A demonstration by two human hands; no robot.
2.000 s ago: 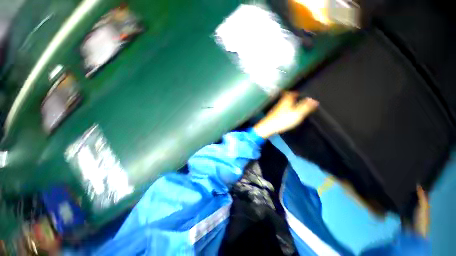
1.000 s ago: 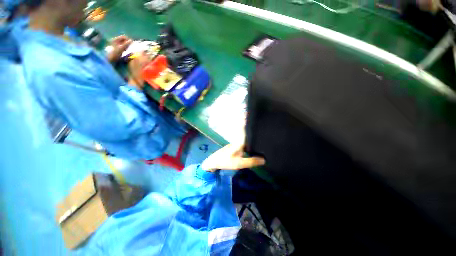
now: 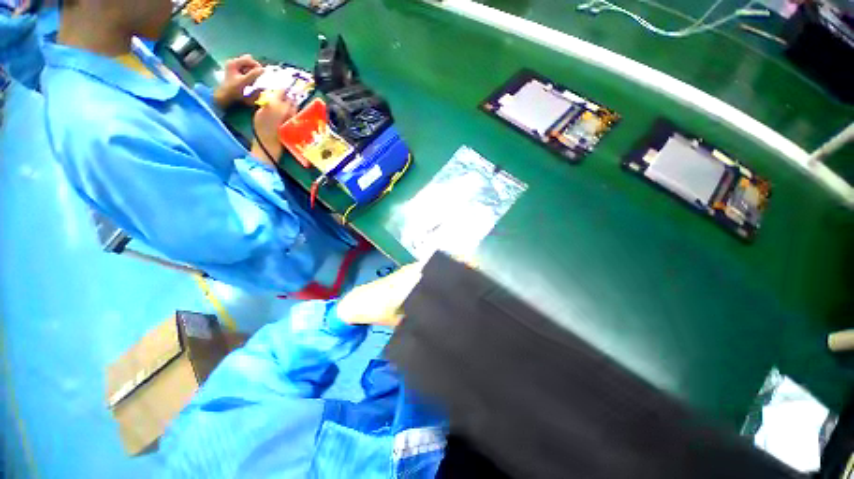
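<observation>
A large flat black pad (image 3: 562, 384) is tilted over the bench's front edge and runs to the bottom right. My left hand (image 3: 379, 299) holds its left end; the fingers are partly hidden behind the pad. My right hand is not in view. Two open tablets lie on the green bench beyond the pad, one (image 3: 538, 108) nearer the middle and one (image 3: 688, 170) to its right.
A clear bag with white contents (image 3: 459, 206) lies beyond my left hand, another (image 3: 794, 423) at the right. A person in blue (image 3: 159, 178) works at left beside a blue wired box (image 3: 375, 168). A carton (image 3: 154, 379) stands on the floor.
The black pad has moved down and towards me, uncovering both tablets and the bench. My left hand has moved slightly left, still on the pad. Earlier, my right hand showed at lower right.
</observation>
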